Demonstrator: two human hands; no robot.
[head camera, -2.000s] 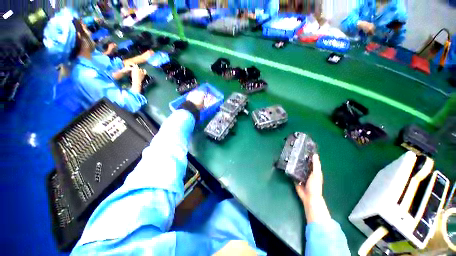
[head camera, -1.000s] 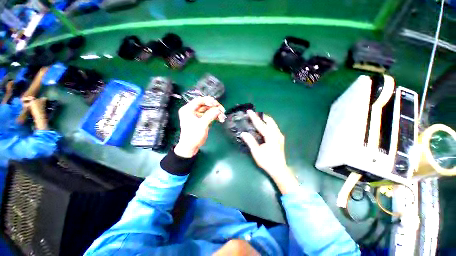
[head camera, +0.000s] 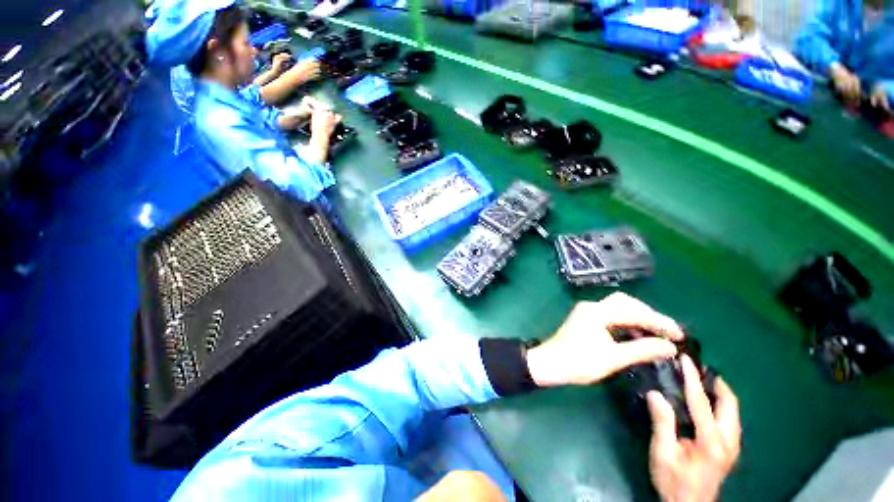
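Observation:
A dark camera unit is at the right front over the green bench, largely covered by my fingers. My left hand, with a black wristband, comes from the left and presses its thumb and fingertips on the unit's top; whether a small part is between them is hidden. My right hand holds the unit from the near right side. A grey camera unit lies just beyond my left hand. Two more grey units lie end to end to its left.
A blue bin with small silvery parts stands behind the grey units. Black crates stand at left below the bench. Open black housings lie at right, others farther back. A co-worker in blue sits at upper left.
My left hand went from the blue bin to the unit, first pinching something small beside it, now touching its top. My right hand still holds the unit. The view has swung left.

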